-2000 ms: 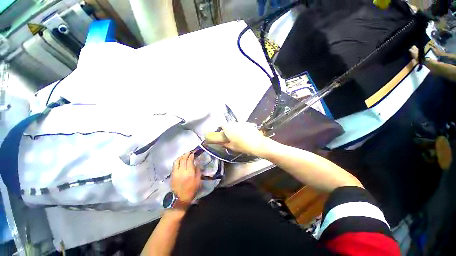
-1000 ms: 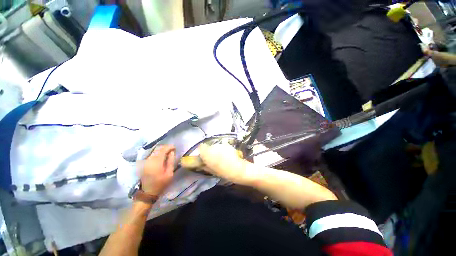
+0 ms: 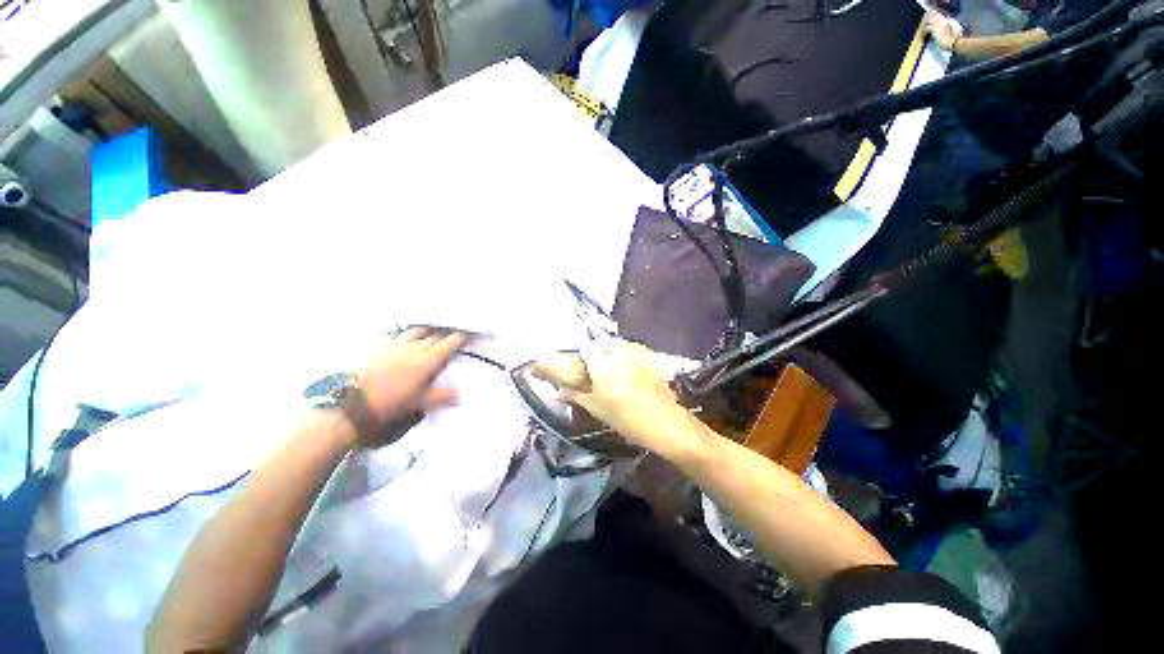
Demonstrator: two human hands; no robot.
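Observation:
The garment lies white inner side up in front of me, with dark seam lines across it. My right hand is closed around the handle of the steam iron, whose metal edge rests at the garment's right part. My left hand lies on the garment's upper part left of the iron, fingers spread, with a wristwatch on the wrist. Whether its fingers grip any cloth cannot be told.
A brown-purple rest pad lies beyond the iron. The iron's black hose and a metal rod run to the upper right. A white-covered table extends behind. Another person's hand is at a black-covered table.
The view has shifted and turned. My left hand has moved away from the iron to the garment's upper part, with fingers spread. My right hand still holds the iron on the garment.

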